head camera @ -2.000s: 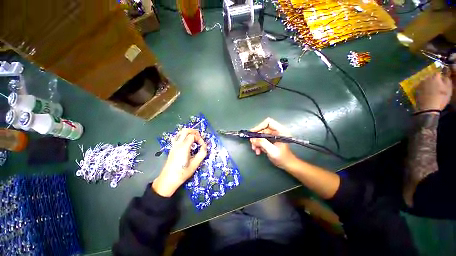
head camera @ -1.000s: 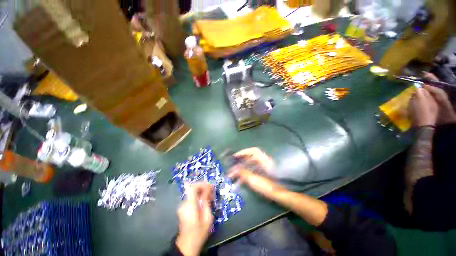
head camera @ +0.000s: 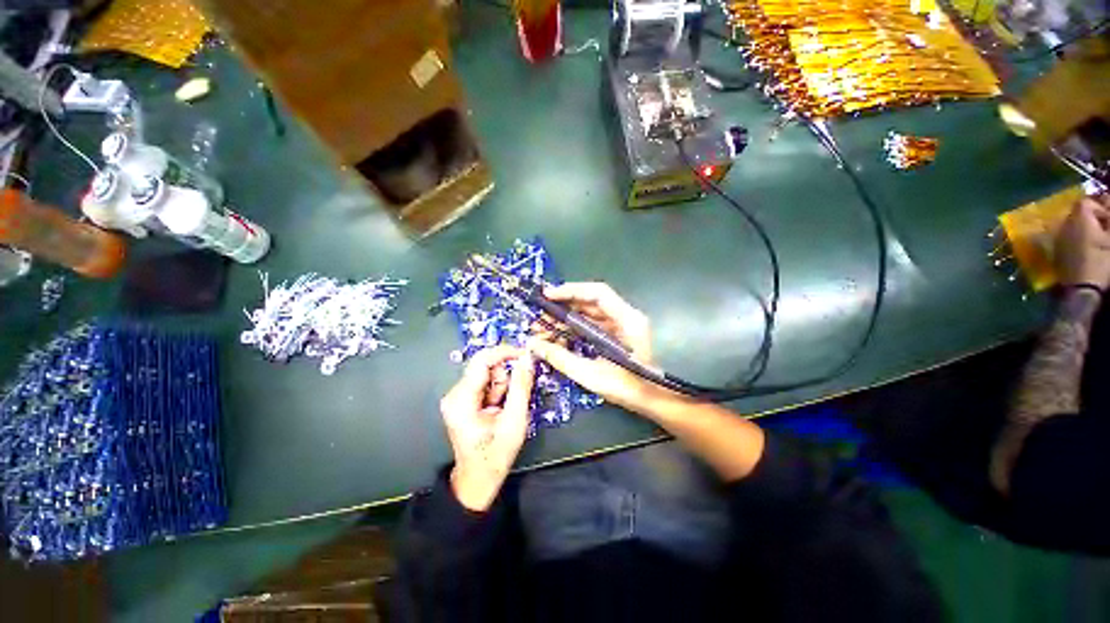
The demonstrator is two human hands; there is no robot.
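Note:
A blue circuit board panel (head camera: 530, 262) crowded with silvery parts lies in front of me, partly covered by both hands. My right hand (head camera: 609, 341) holds a slim black soldering iron (head camera: 582, 326), its tip pointing to the upper left over the panel. My left hand (head camera: 489, 408) is at the panel's lower left, thumb and fingertips pinched near my right fingertips. A tiny pale part seems to be between the fingertips, too small to tell. A tangle of white wired components (head camera: 319, 319) lies left of the panel.
Stacked blue panels (head camera: 116, 438) lie at far left, with white bottles (head camera: 183, 217) behind. A cardboard box (head camera: 365, 110) lies beyond the white pile. The soldering station (head camera: 670, 122) stands ahead, its black cable looping right. Yellow wired panels (head camera: 876, 55) and a neighbour's tattooed arm (head camera: 1049, 359) are right.
The hands have come together over the panel, and the iron has moved left from beside the panel to over it. The camera view has shifted.

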